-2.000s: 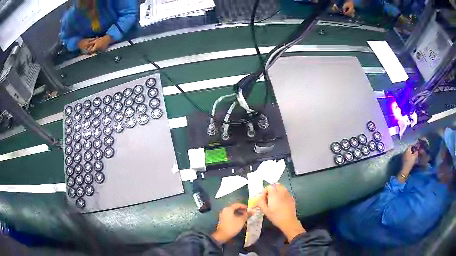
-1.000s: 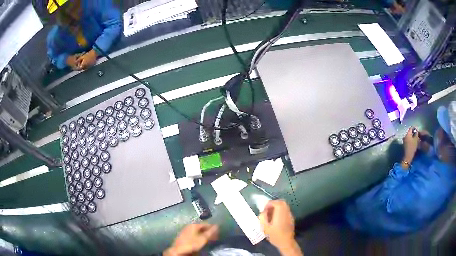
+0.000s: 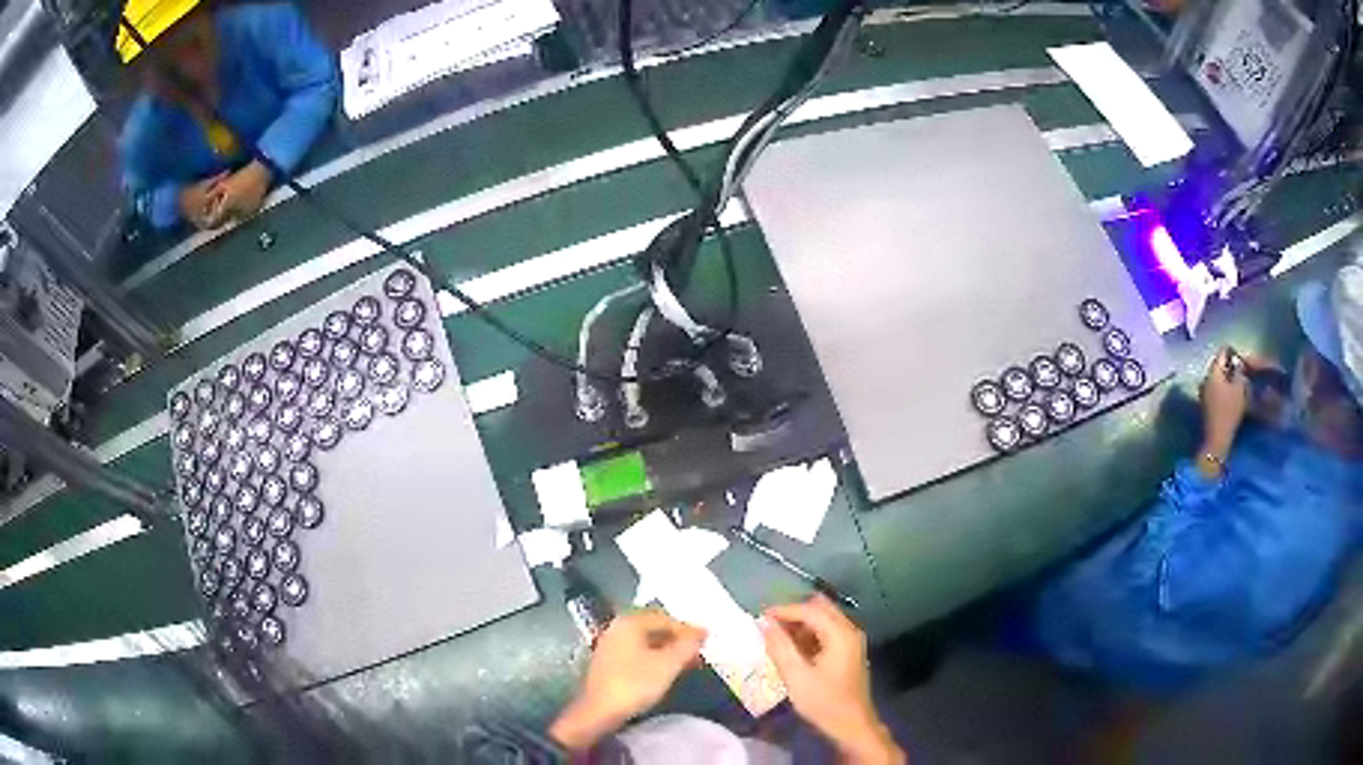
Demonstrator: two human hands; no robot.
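Observation:
The long narrow white record slip (image 3: 715,610) lies slanted at the bench's front edge, with a yellowish patch at its near end. My left hand (image 3: 643,661) has its fingertips at the slip's left edge, and my right hand (image 3: 822,665) has its fingertips at the right edge. Both seem to pinch it. The dark thin pen (image 3: 800,568) lies on the bench, right of the slip. White wipes (image 3: 792,501) lie beyond the pen, and another pale piece is beside the slip's far end. The small black bottle (image 3: 586,607) is left of my left hand, partly hidden by it.
A black fixture (image 3: 516,441) with cables and a green label (image 3: 616,478) stands ahead. Grey boards with round parts lie left (image 3: 411,523) and right (image 3: 897,284). A person in blue (image 3: 1226,523) sits at right near a violet glow (image 3: 1166,254); another (image 3: 224,105) sits across.
The slip was raised between my hands, then lay on the bench. My left hand has moved right to its edge. The pen now lies fully visible, away from my right hand.

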